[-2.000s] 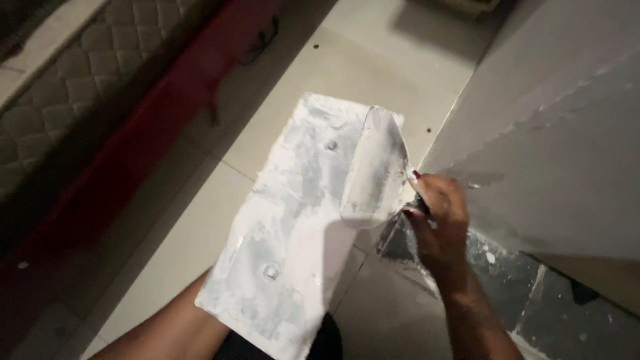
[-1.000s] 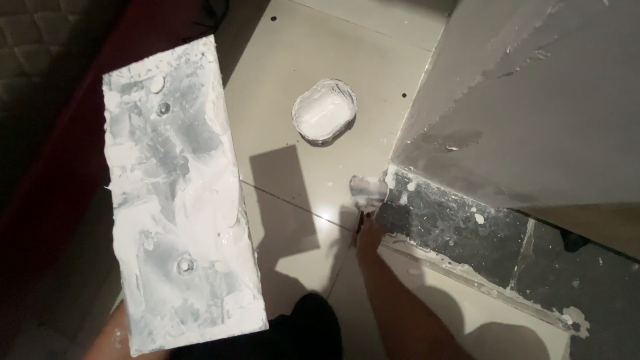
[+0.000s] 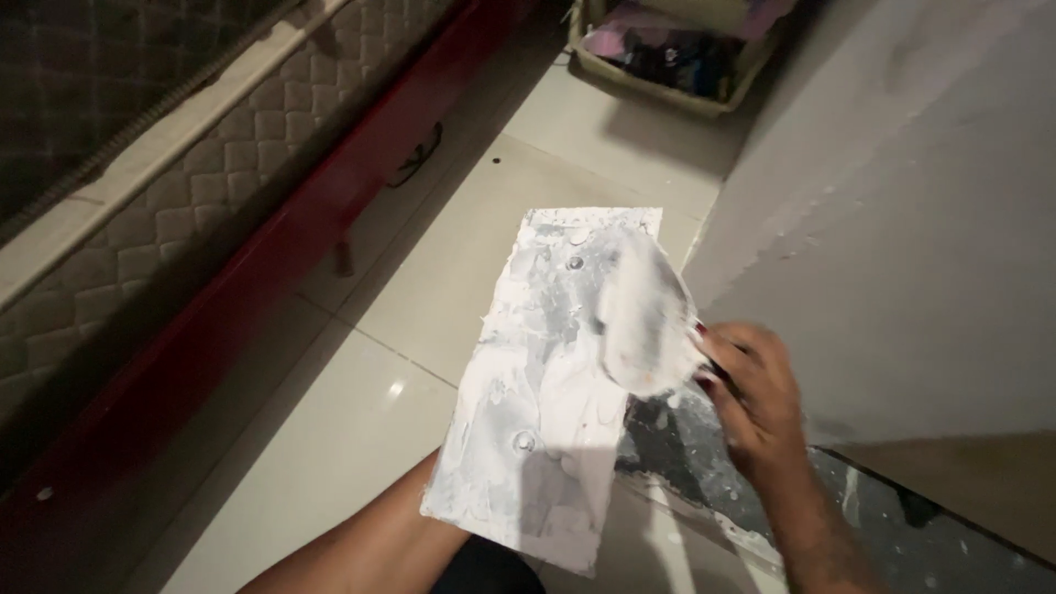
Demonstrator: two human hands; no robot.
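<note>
In the head view, a rectangular plasterer's hawk point(image 3: 544, 330), smeared with white compound, is held up in the middle. My left forearm reaches under its lower left edge; the left hand itself is hidden beneath the plate. My right hand point(image 3: 755, 388) grips a wide putty knife point(image 3: 648, 318) by its handle, at the right of the hawk. White compound covers the blade, which lies over the hawk's upper right part; whether it touches the plate is hard to tell.
A red bed frame point(image 3: 305, 214) with a quilted mattress point(image 3: 247, 140) runs along the left. An open basket point(image 3: 660, 87) of mixed items stands at the top. A grey wall point(image 3: 924, 247) rises at right above a dark, compound-spotted slab point(image 3: 709, 454). Pale tiles point(image 3: 330, 445) cover the floor.
My right hand has brought the putty knife up from near the dark slab to the hawk. The view has shifted, and the tub of white compound seen a second ago is out of sight.
</note>
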